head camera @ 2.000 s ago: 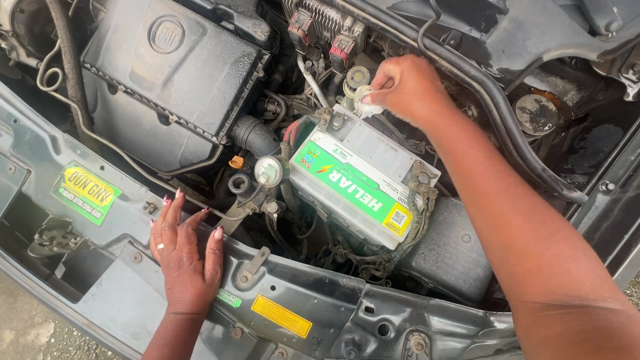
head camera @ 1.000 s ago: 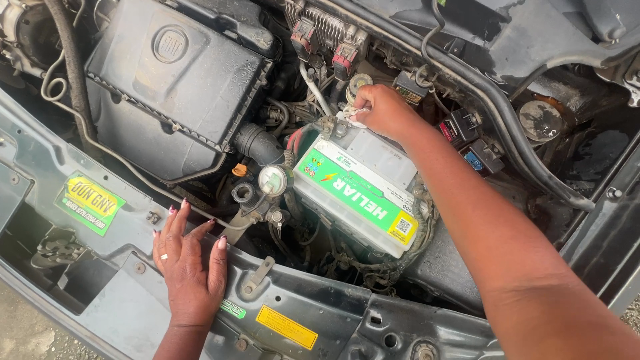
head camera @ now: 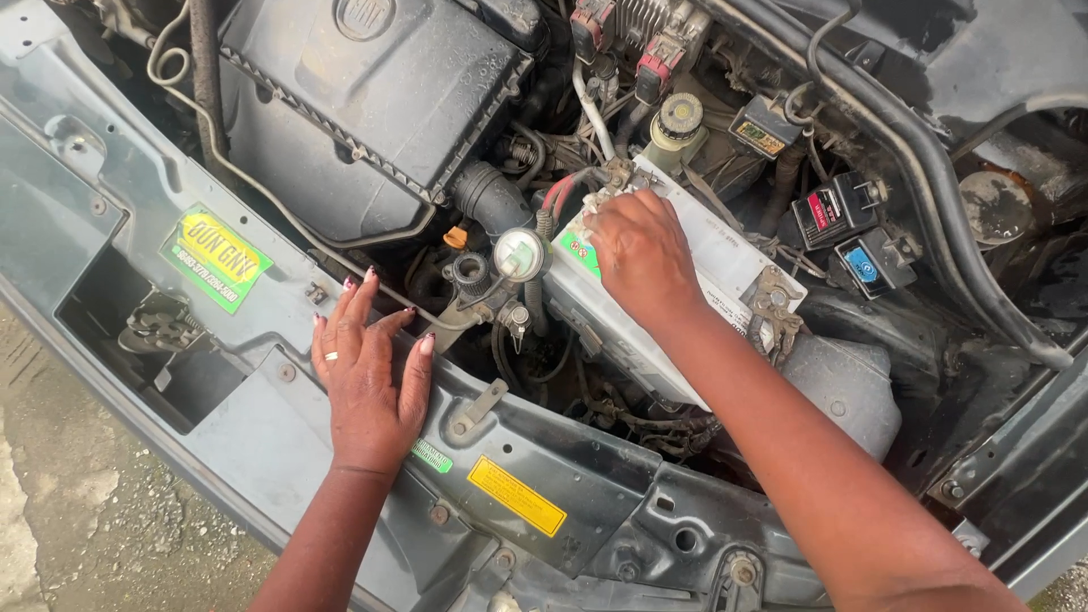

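My left hand (head camera: 370, 374) rests with fingers apart on the painted front crossmember (head camera: 476, 416) of a car's engine bay and holds nothing. With my right hand (head camera: 642, 251) I pinch a whitish cloth or wipe (head camera: 595, 201) at the left end of the Heliar car battery (head camera: 722, 246), close to its terminal clamp (head camera: 625, 174). The red cable (head camera: 557, 197) runs up to that clamp. My right hand and forearm hide much of the battery's label. The other terminal clamp (head camera: 773, 302), dirty and crusted, sits at the battery's right end.
A black air filter housing (head camera: 374, 93) lies at upper left, its ribbed hose (head camera: 491, 200) leading toward the battery. Behind the battery stands a fluid reservoir with a cap (head camera: 680, 119). Black relays (head camera: 837, 212) sit to the right. A round valve (head camera: 518, 255) is between my hands.
My right hand has moved from the reservoir side of the battery onto its left end, beside the terminal clamp, with the whitish cloth. My left hand has stayed on the crossmember.
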